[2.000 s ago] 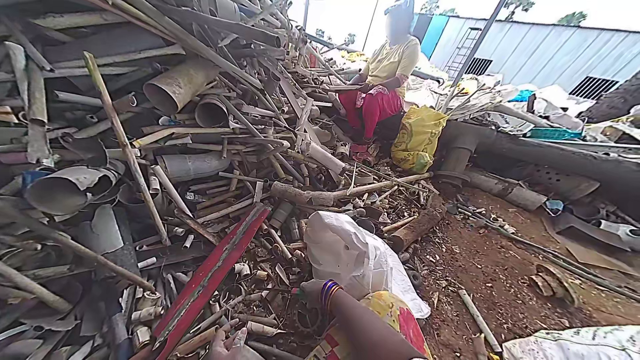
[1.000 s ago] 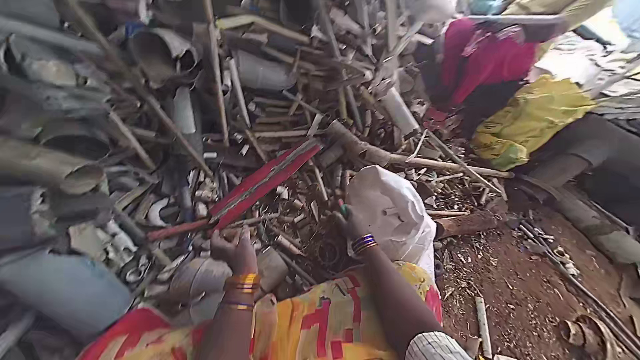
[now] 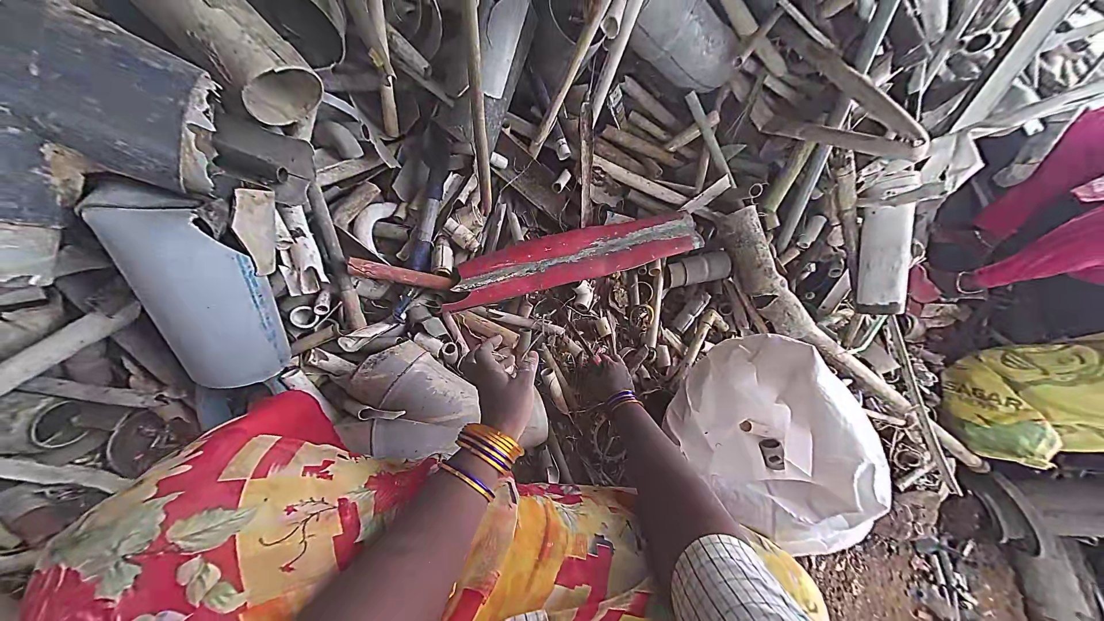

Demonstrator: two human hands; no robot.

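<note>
My left hand [image 3: 503,379], with yellow and blue bangles at the wrist, is over the scrap near a broken grey pipe piece [image 3: 414,401]; its fingers are partly curled and whether they grip anything is unclear. Close by on the right, my right hand [image 3: 604,378] reaches down among small pipe offcuts, its fingertips partly hidden in the debris. Beyond both hands lies a red strip [image 3: 573,259] with a grey band along it. A white sack [image 3: 780,440], its mouth open, stands right of my right forearm with a few small pipe pieces inside.
Broken pipes and long sticks heap up ahead and on the left, among them a large blue-grey pipe piece [image 3: 185,289]. A thick pipe [image 3: 819,323] slants past the sack. At the right are a yellow sack [image 3: 1022,401], another person's pink-clad legs [image 3: 1044,246] and bare soil [image 3: 906,569].
The view has swung down and closer to the heap. My left hand has moved from beside the red strip's lower end to nearer my right hand, which has left the white sack's edge.
</note>
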